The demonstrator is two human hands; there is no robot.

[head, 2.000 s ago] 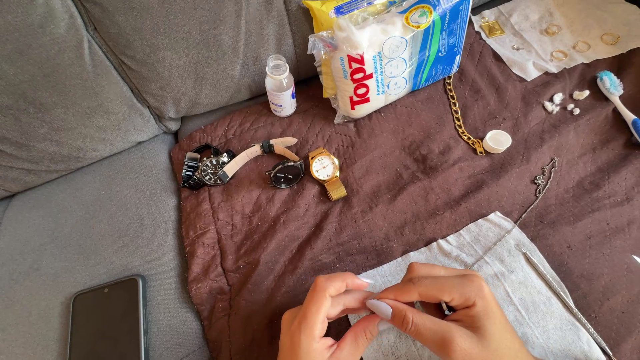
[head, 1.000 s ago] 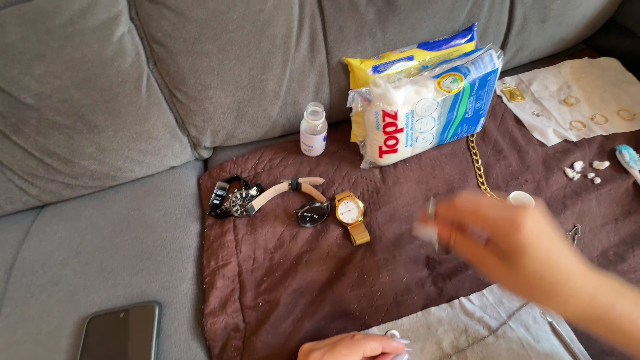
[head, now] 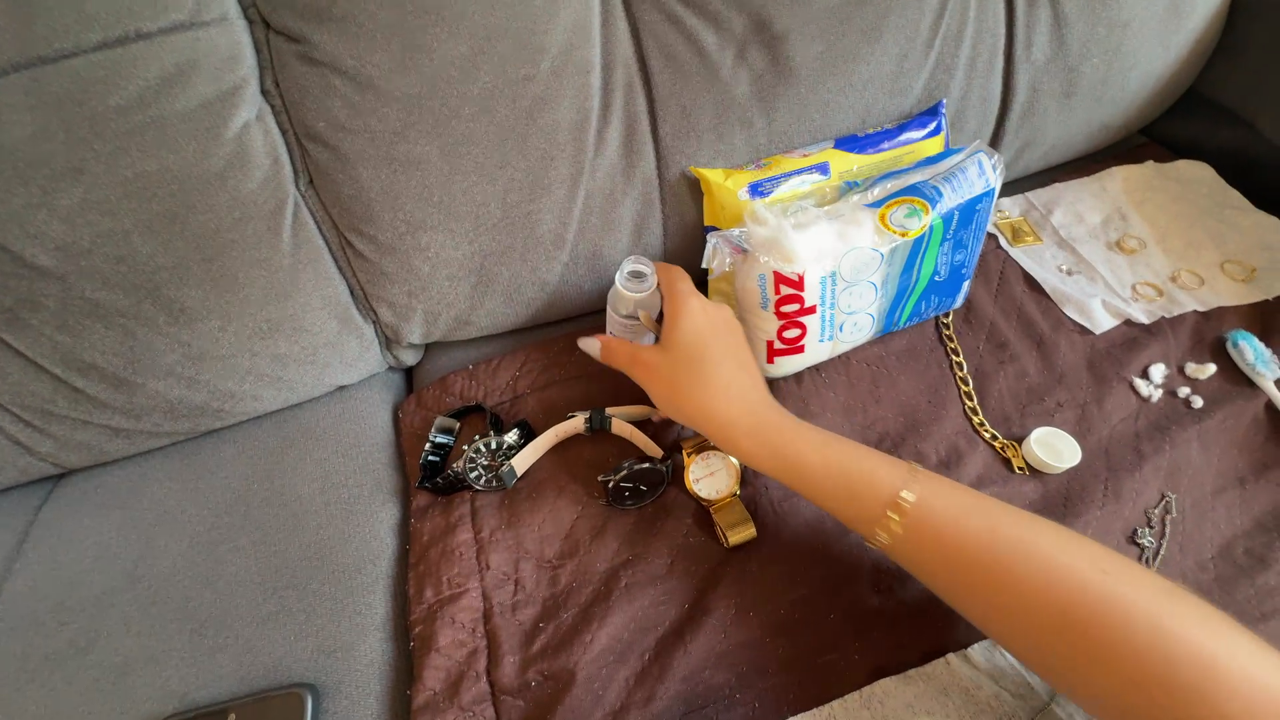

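Observation:
My right hand (head: pixel 695 365) is around a small clear uncapped bottle (head: pixel 634 300), thumb in front and fingers behind it. The bottle stands upright near the sofa back. Just below the hand lie a gold mesh-band watch (head: pixel 713 476), a black-dial watch (head: pixel 638 484) with a pale-lined strap, and a black metal watch (head: pixel 490 462). Right of the hand a cotton bag (head: pixel 860 270) leans on a yellow and blue packet (head: pixel 820 160). My left hand is out of view.
A gold chain (head: pixel 965 390) lies by a white cap (head: pixel 1051 450). Farther right are a silver chain (head: pixel 1155 530), cotton bits (head: pixel 1150 382), a toothbrush (head: pixel 1252 355) and gold rings (head: pixel 1187 279) on a white cloth (head: pixel 1110 200). A phone (head: pixel 250 706) lies at the lower left edge.
My right hand has moved left and away from me to the bottle and taken hold of it. My left hand, low in the earlier frames, has gone out of view.

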